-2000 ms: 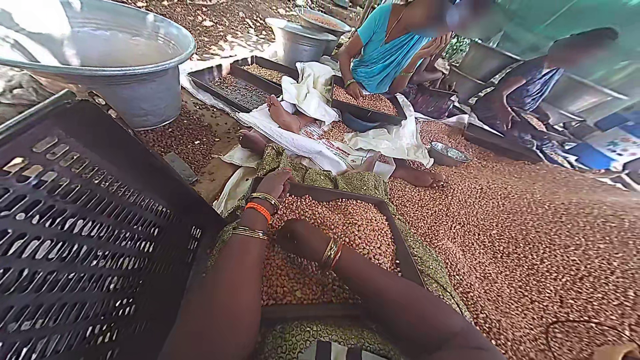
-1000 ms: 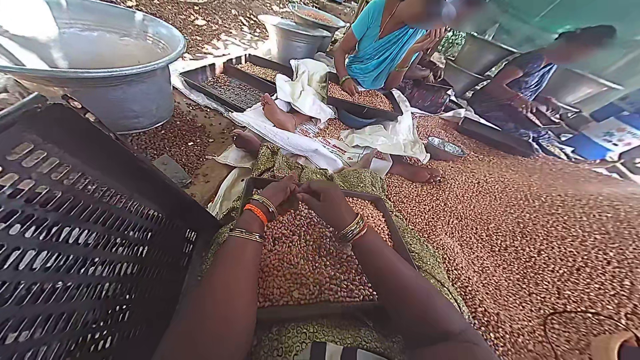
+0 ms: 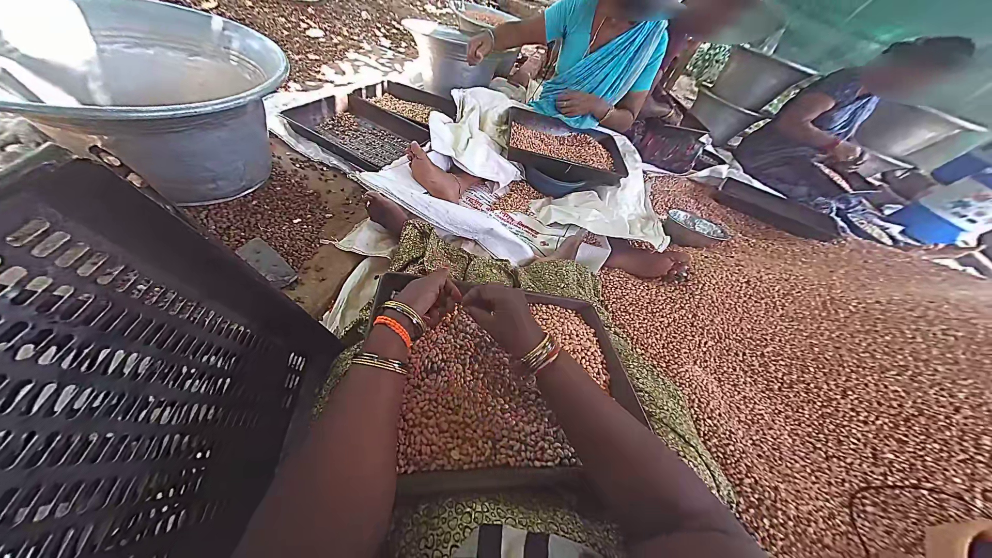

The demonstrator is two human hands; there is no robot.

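Observation:
A dark rectangular tray (image 3: 496,479) full of reddish-brown nuts or seeds (image 3: 480,403) rests on my lap, over patterned green cloth. My left hand (image 3: 428,301), with gold and orange bangles above it, is over the tray's far left part. Beside it my right hand (image 3: 502,314), also with bangles at the wrist, is above the nuts. The fingertips of both hands nearly meet, fingers bent. Whether a small piece is pinched between them cannot be made out.
A black slotted plastic crate (image 3: 155,349) stands close on my left, a large metal tub (image 3: 186,116) behind it. Nuts cover the ground (image 3: 814,349) at right. Ahead, a person in blue (image 3: 597,70) sits by a filled tray (image 3: 562,147); another person (image 3: 821,132) works further right.
My right hand has risen from low over the nuts to beside my left hand. The person in blue has stretched one arm out toward the metal bucket.

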